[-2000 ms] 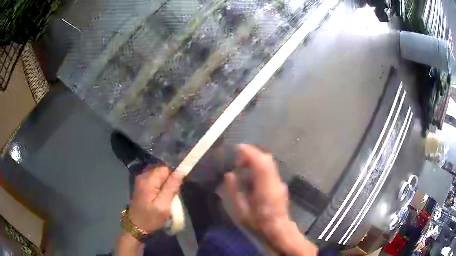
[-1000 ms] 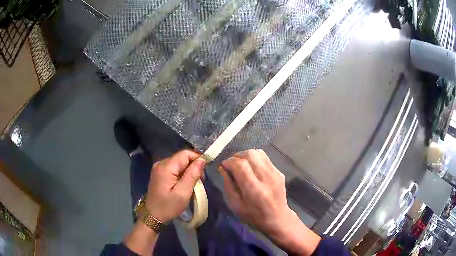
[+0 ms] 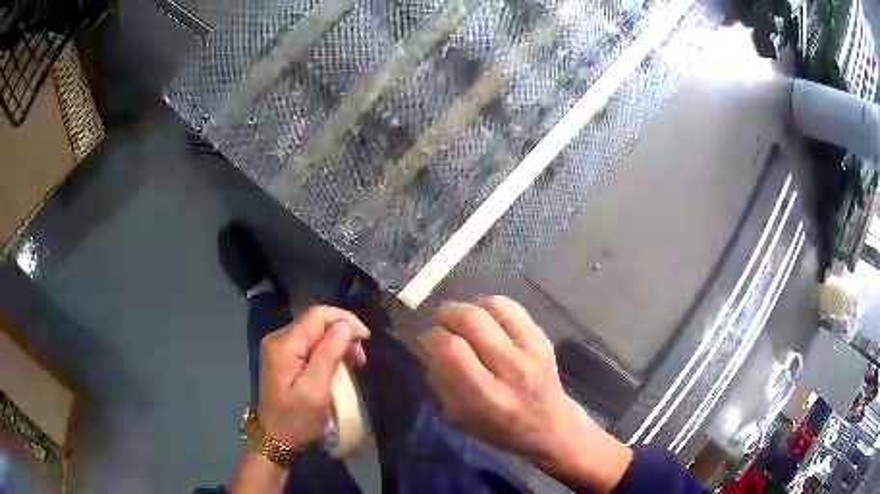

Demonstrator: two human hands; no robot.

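Observation:
A cream-white tape strip [image 3: 531, 166] runs diagonally along a silvery-grey meshed board [image 3: 328, 145], ending at the board's near corner. My left hand [image 3: 307, 371], with a gold-coloured watch on the wrist, holds a cream tape roll [image 3: 347, 413] just off the board's near edge, apart from the strip's end. My right hand [image 3: 497, 371] is beside the strip's end with its fingers curled. Its fingertips are blurred, and I cannot tell whether it holds anything.
Grey bench surface [image 3: 656, 193] lies right of the board. Beyond it is a dark ribbed board with white strips [image 3: 728, 314]. A grey-white cylinder [image 3: 832, 108] and green bundles are at the far right. Cardboard [image 3: 39, 145] is at the left, and a dark shoe [image 3: 240, 257] shows on the floor.
My left hand and the roll have moved left and slightly down, away from the strip. The strip's near end now lies free of my left fingers. My right hand stays close to it.

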